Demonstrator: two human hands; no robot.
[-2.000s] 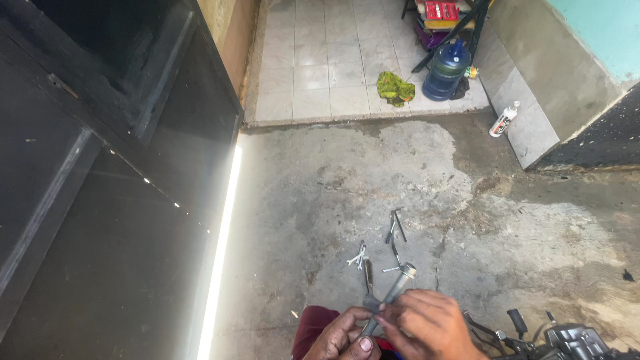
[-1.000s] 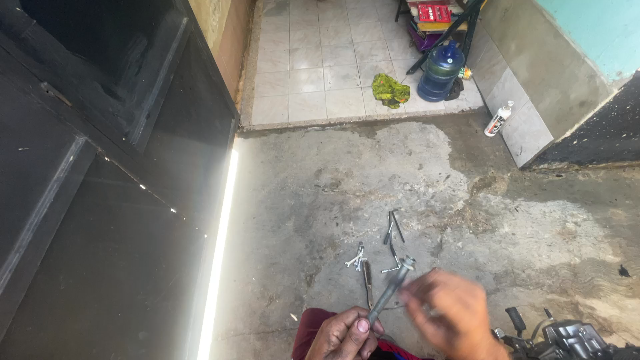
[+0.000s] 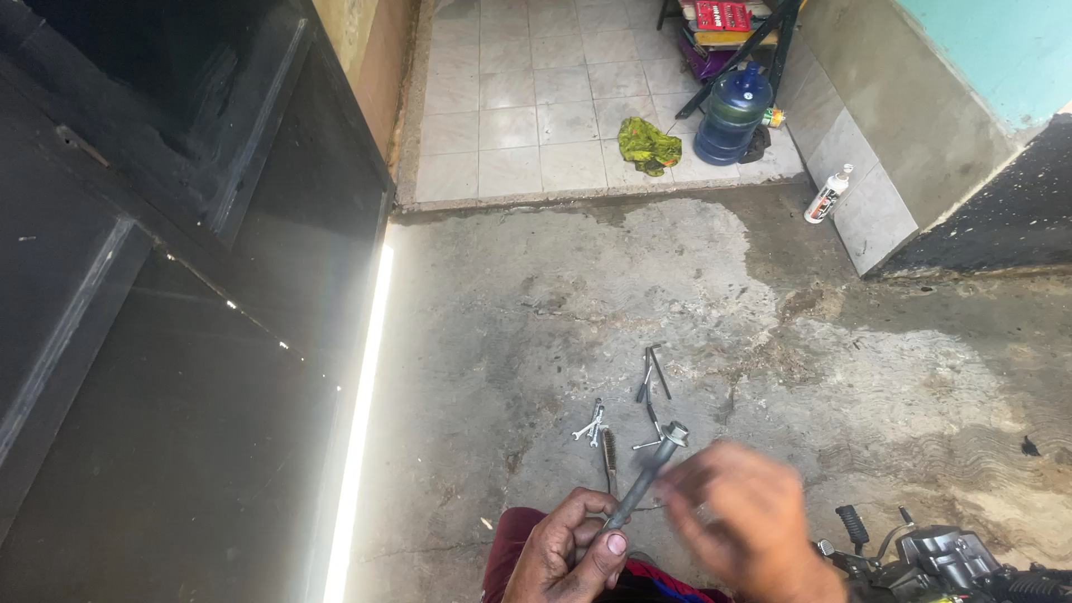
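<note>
My left hand (image 3: 569,548), dark with grime, grips the lower end of a long metal flange bolt (image 3: 643,486) between thumb and fingers. The bolt slants up to the right, its hex head at the top. Beside its shank is my right hand (image 3: 737,511), blurred, with fingers curled; whether it touches the bolt or holds anything is unclear. Past the hands on the concrete lie a wire brush (image 3: 610,452), small open-ended wrenches (image 3: 594,423), a hex key (image 3: 661,373) and a thin bent-handled tool (image 3: 651,412), partly behind the bolt.
A dark metal door (image 3: 251,402) stands at left. Across the tiled step (image 3: 544,134) are a yellow-green cloth (image 3: 649,146) and a blue water jug (image 3: 733,117). A white bottle (image 3: 829,194) stands by the wall. Motorcycle parts (image 3: 946,553) show at lower right.
Two seconds ago both hands were on the bolt near its lower part. My right hand has since moved right and up, off that spot. My left hand has kept its grip.
</note>
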